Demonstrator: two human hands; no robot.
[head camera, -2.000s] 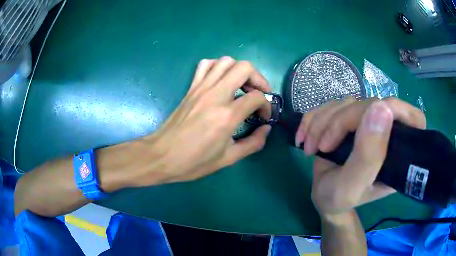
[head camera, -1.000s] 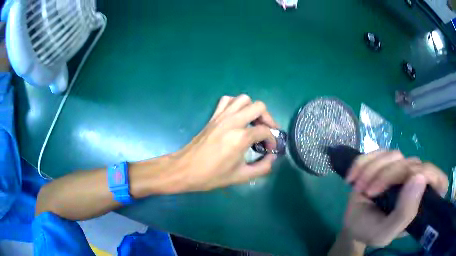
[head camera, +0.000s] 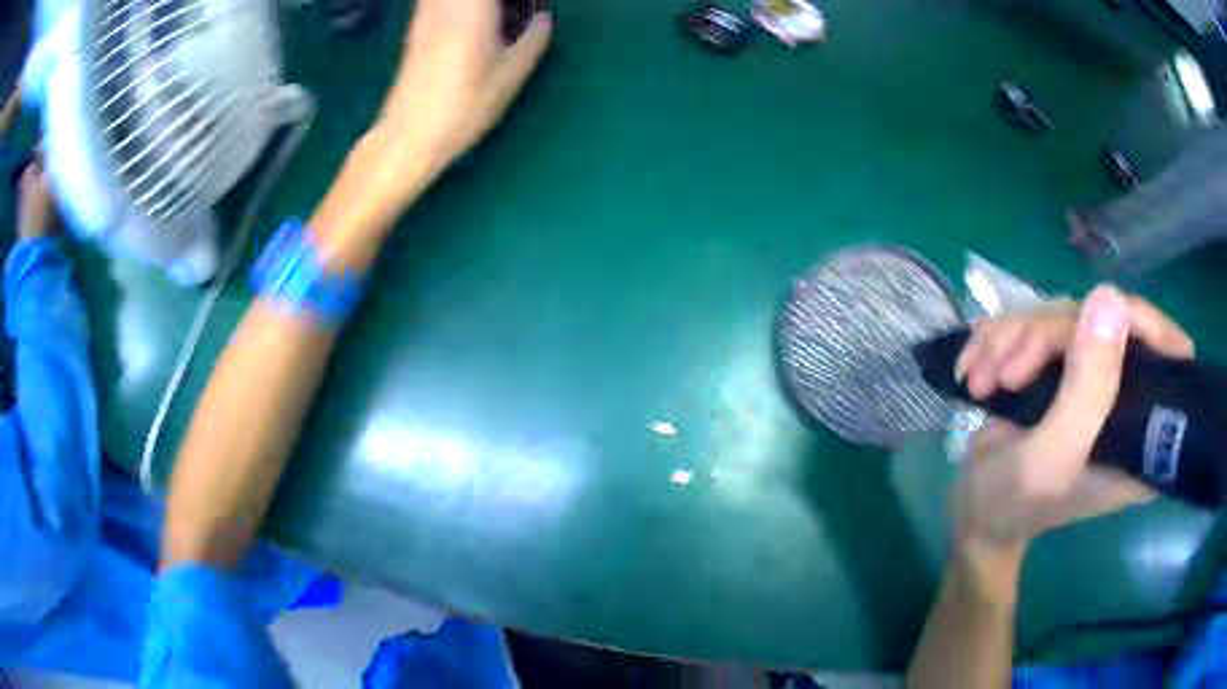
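My left hand (head camera: 464, 67) is at the top edge, blurred and partly cut off. A small black unit (head camera: 522, 16) shows between its thumb and fingers, also cut off by the edge. My right hand (head camera: 1043, 404) is closed around the thick black electric screwdriver (head camera: 1130, 411), which has a white label. The screwdriver's tapered nose is over the right side of the round grey perforated screw tray (head camera: 861, 343); whether the tip touches it I cannot tell. Two small pale bits (head camera: 681, 477) lie left of the tray.
A white fan (head camera: 182, 121) and its cord are at the left, beside another person's blue sleeve (head camera: 61, 364). Several black units, one at the top (head camera: 716, 28), lie by a white-and-gold part (head camera: 790, 20) and towards the right. A clear bag (head camera: 996, 285) and grey rail (head camera: 1171, 215) are right.
My left hand has left the spot beside the tray and moved up and left with the black unit. The screwdriver stays over the tray. The view has shifted, showing more of the fan and bench top.
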